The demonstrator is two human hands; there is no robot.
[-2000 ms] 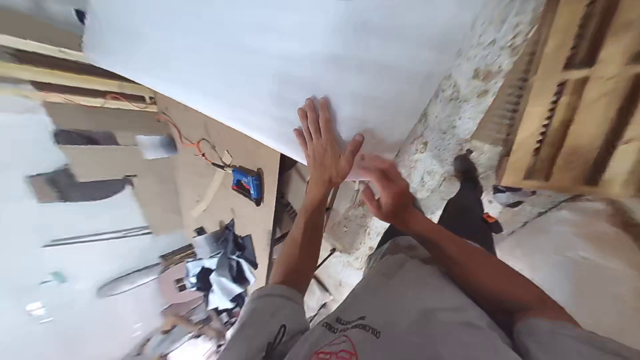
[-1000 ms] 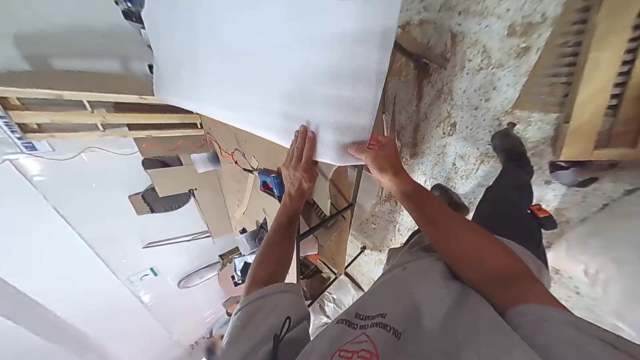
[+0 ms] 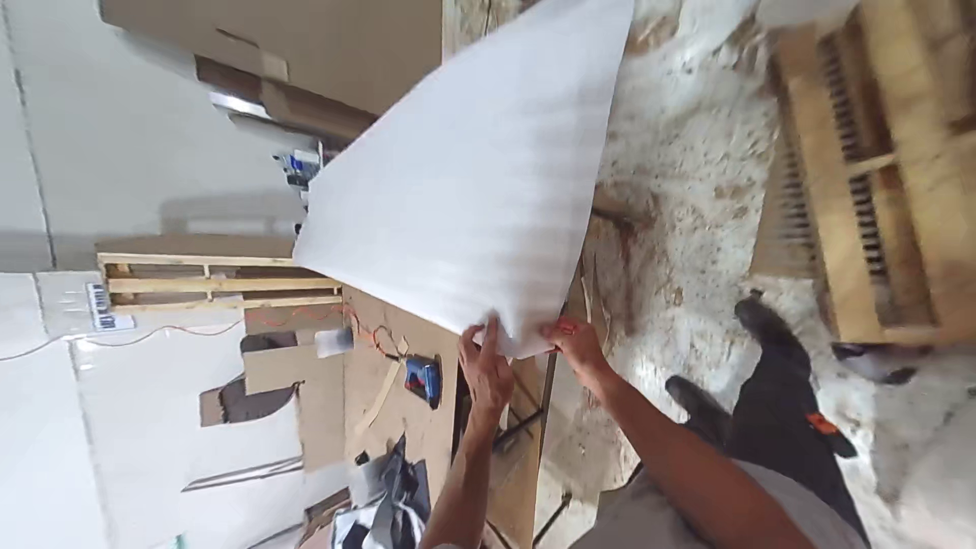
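Observation:
A large white sheet, its material not clear, spreads away from me over the workbench. At its near corner my left hand has its fingertips on the edge, which looks lifted or folded there; whether it pinches the sheet I cannot tell. On the same corner, to the right, my right hand grips the sheet's edge, with a small red object partly showing at its fingers. A blue power tool, joined to an orange cord or hose, lies on the brown board top left of my left hand.
Dark and grey scraps lie at the bench's lower left. A wooden pallet is at the right, beyond the stained floor. Metal legs show beneath the bench. A wooden frame and cardboard pieces are at the left.
Two seconds ago my left hand lay flat and spread on the sheet; now its fingers are bent at the corner. My right hand has closed on the edge. The view has shifted.

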